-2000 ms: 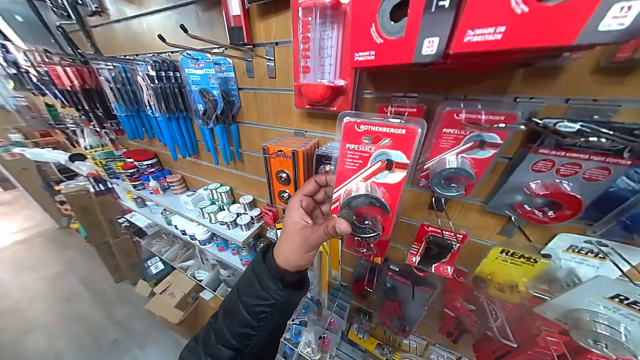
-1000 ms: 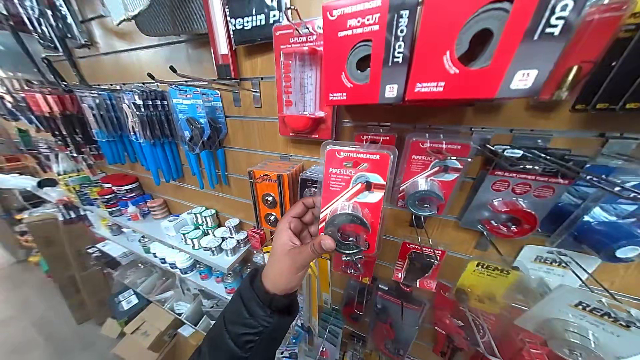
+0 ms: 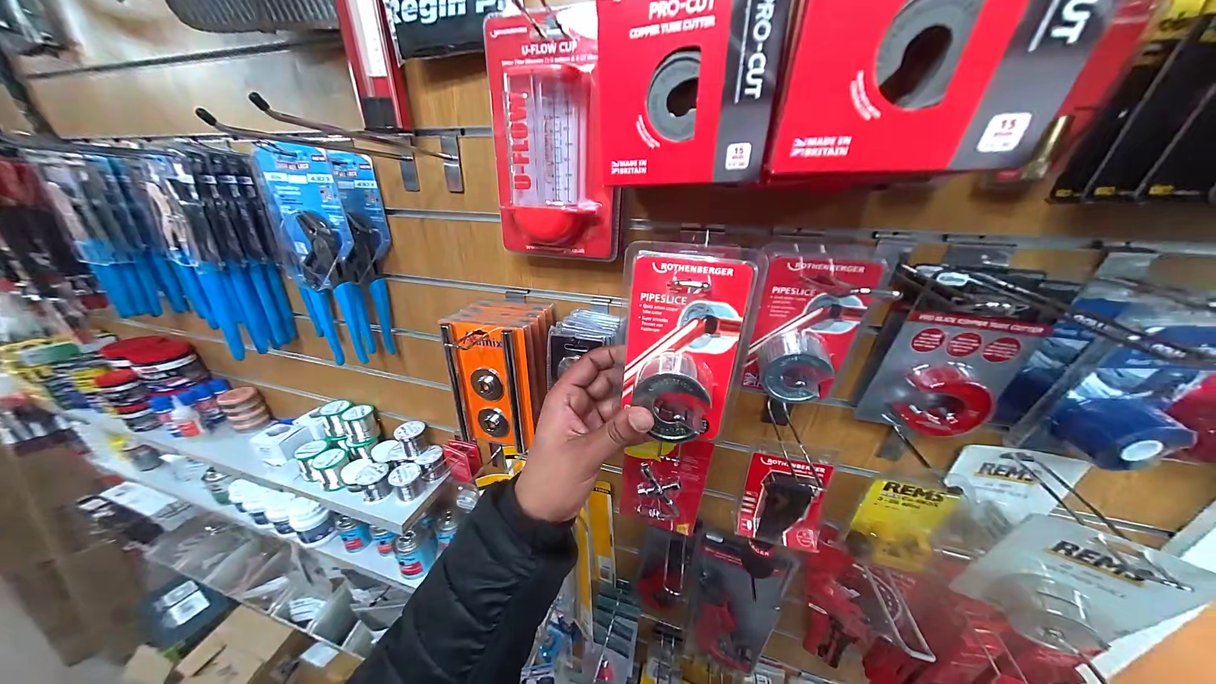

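Observation:
My left hand [image 3: 589,432], in a black padded sleeve, pinches the lower left edge of a Rothenberger Pipeslice copper tube cutter in a red blister pack [image 3: 692,342]. The thumb lies in front, by the cutter's dark ring, and the fingers are partly hidden behind the pack. The pack stands upright before the slatted wall; whether it still hangs on its hook cannot be told. Close by on the right hangs a second Pipeslice pack [image 3: 807,323], and below the held pack is a smaller red pack [image 3: 665,489]. My right hand is not in view.
Red Pro-Cut boxes [image 3: 693,95] and a U-Flow cup pack [image 3: 553,142] are above. Bare metal hooks [image 3: 323,138] jut out near blue-handled pliers [image 3: 337,256]. Orange packs [image 3: 489,380] hang left of the hand. Solder reels [image 3: 366,456] and tubs stand on a shelf [image 3: 408,508]. REMS packs [image 3: 1092,579] hang lower right.
The left hand keeps its hold on the Pipeslice pack throughout. The view has shifted, showing more of the boxes above.

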